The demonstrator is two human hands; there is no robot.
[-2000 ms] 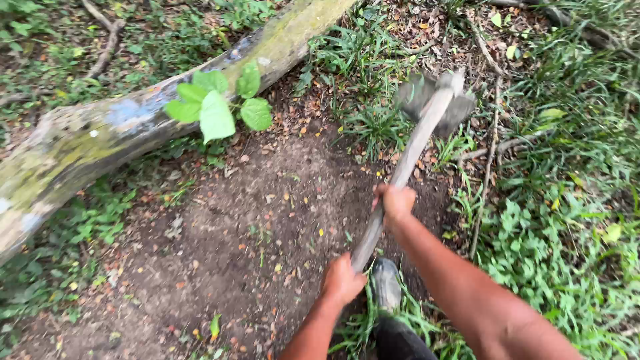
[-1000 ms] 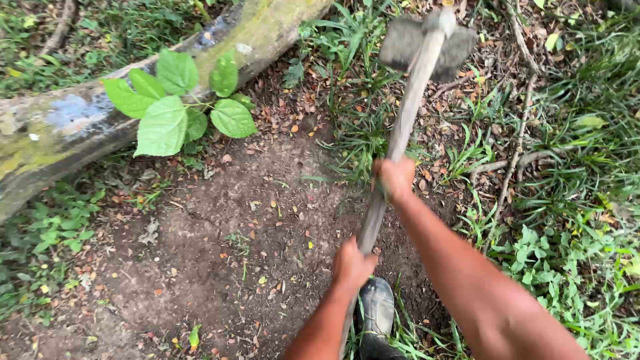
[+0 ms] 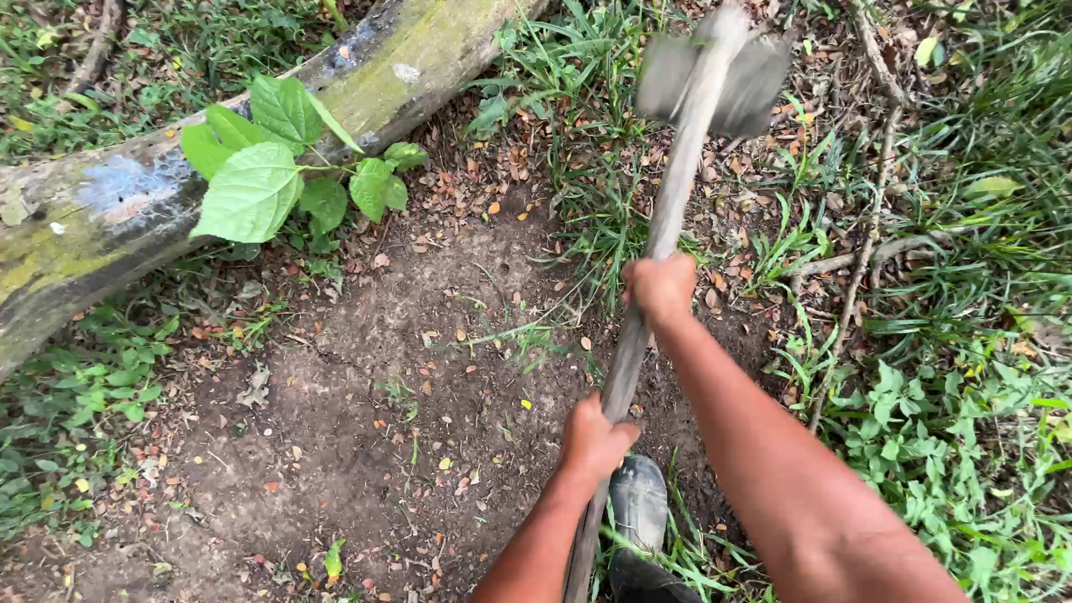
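Observation:
A hoe with a long wooden handle (image 3: 680, 193) runs from the bottom middle up to the top right. Its broad metal blade (image 3: 754, 88), blurred, appears above the grass and leaf litter; whether it touches the ground I cannot tell. My right hand (image 3: 662, 289) is closed around the middle of the handle. Lower down, my left hand (image 3: 593, 440) grips the same handle, just above my boot (image 3: 639, 502). The handle's lower end passes out of view at the bottom edge.
A mossy fallen log (image 3: 435, 59) crosses the upper left, with a broad-leaved sapling (image 3: 251, 188) in front of it. Bare soil (image 3: 335, 469) with scattered leaves lies left of my boot. Grass (image 3: 988, 276) and thin dead branches (image 3: 871, 226) are on the right.
Both hands stay on the handle throughout. Some loose grass blades now lie on the soil left of the handle, where one second ago that patch showed bare.

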